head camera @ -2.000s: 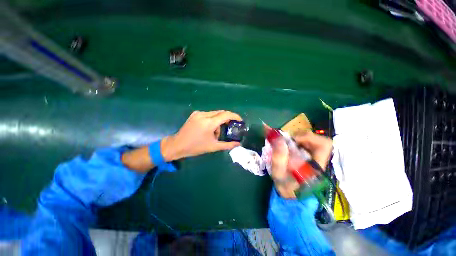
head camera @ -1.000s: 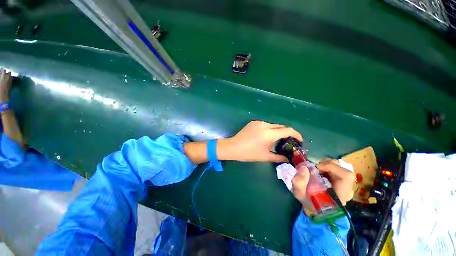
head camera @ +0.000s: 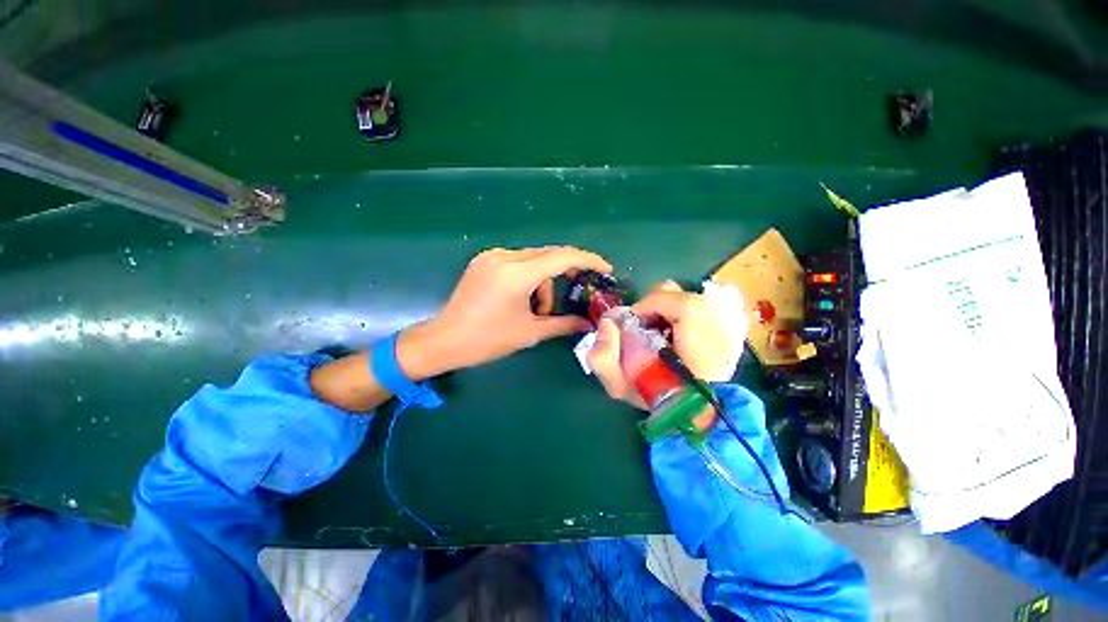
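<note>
My left hand (head camera: 510, 304), with a blue wrist strap (head camera: 386, 367), holds a small black component (head camera: 571, 293) between thumb and fingers. My right hand (head camera: 690, 334) grips a clear syringe with red contents (head camera: 654, 379) and a green cap (head camera: 676, 414) like a pen. The syringe tip points up-left at the component; whether they touch is hidden. Parts of a white tissue (head camera: 727, 314) show around my right hand.
Black components (head camera: 378, 113) lie spaced on the green belt (head camera: 608, 109). A metal post (head camera: 146, 170) stands left. At right are a tan card with red blobs (head camera: 768, 292), a black controller (head camera: 830, 425), white paper (head camera: 972, 365) and black trays (head camera: 1087, 304).
The view has swung, so the whole scene sits differently in the frame. Over the two seconds the syringe tip has come from apart to the component. Both hands keep their holds.
</note>
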